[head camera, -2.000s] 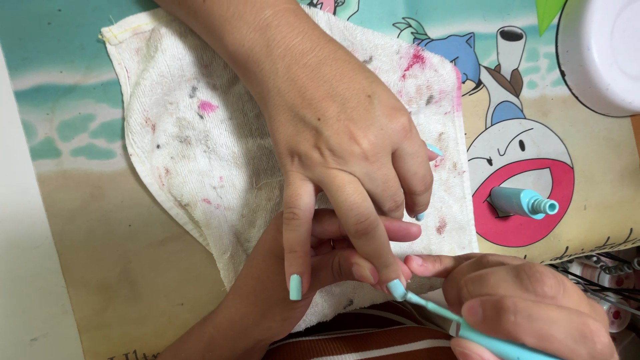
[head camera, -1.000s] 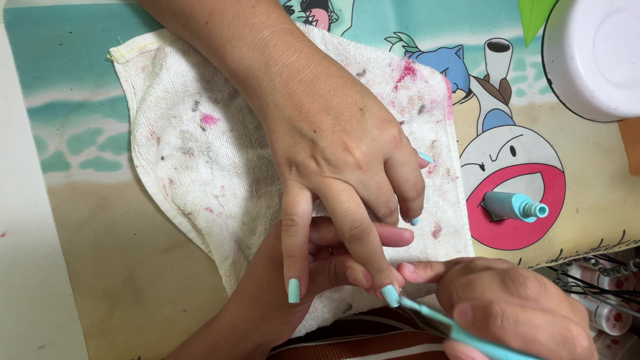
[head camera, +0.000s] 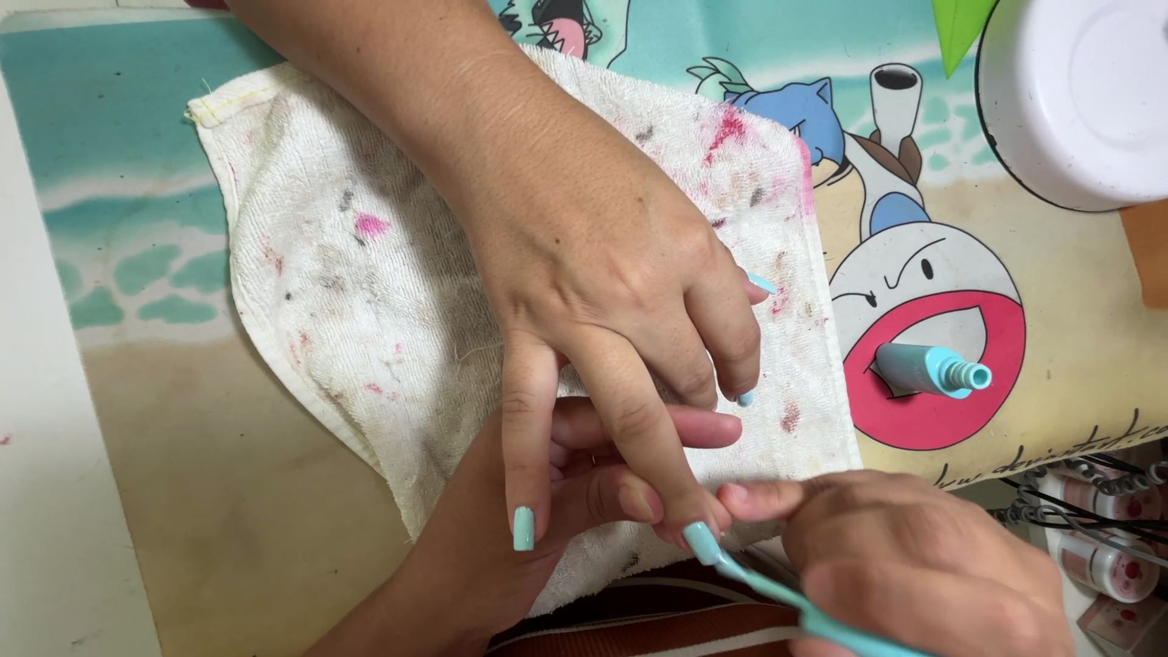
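Note:
My left hand (head camera: 557, 511) comes from the lower left, its thumb and fingers around a finger of another person's hand (head camera: 620, 265), which lies palm down over a stained white terry towel (head camera: 411, 301). In my right hand (head camera: 922, 557) is a turquoise nail polish brush (head camera: 776, 589). Its tip touches the end of the painted nail (head camera: 702, 543) on the held finger, and my extended fingertip rests close beside that finger. Turquoise polish also coats the other visible nails. An uncapped turquoise polish bottle (head camera: 931, 368) stands on the printed mat to the right of the towel.
A white round lid or container (head camera: 1077, 100) sits at the upper right on the cartoon beach mat (head camera: 246, 493). Below the mat's right edge are small jars (head camera: 1109, 566) and dark cables. A striped reddish-brown cloth (head camera: 657, 620) shows at the bottom edge.

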